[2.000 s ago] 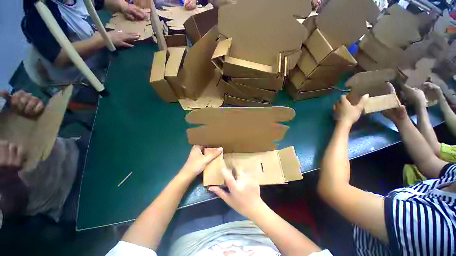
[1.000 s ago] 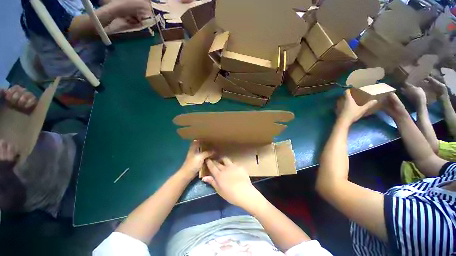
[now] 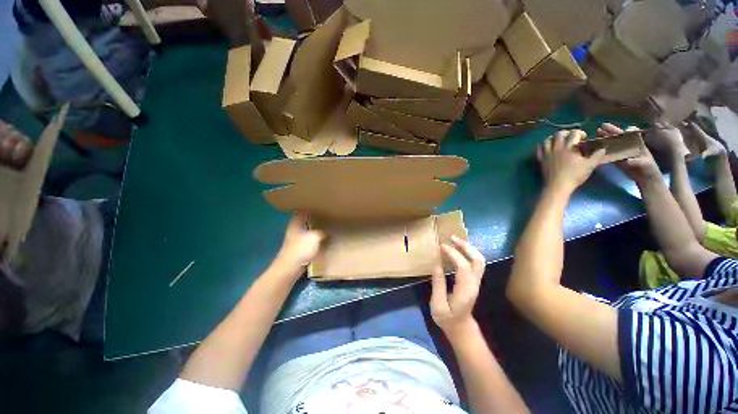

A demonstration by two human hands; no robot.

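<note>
A part-folded mailer box (image 3: 368,249) lies at the table's near edge in front of me, its lid panel (image 3: 364,186) standing up behind the tray. My left hand (image 3: 303,242) grips the box's left end, where the side wall is folded up. My right hand (image 3: 460,279) is at the right end, its fingers on the right side panel (image 3: 451,230), thumb near the front edge. A dark slot shows in the base near the right panel.
Open brown boxes (image 3: 405,105) are stacked across the far side of the green table (image 3: 190,202). A thin pale strip (image 3: 182,273) lies at left. A person in stripes (image 3: 639,348) folds a box at right. Another person's hand (image 3: 14,145) holds cardboard at far left. Pale tubes (image 3: 89,57) stand upper left.
My right hand has moved from the box's left end to its right side panel. My left hand stays at the left end. The neighbour at right has folded their box lower.
</note>
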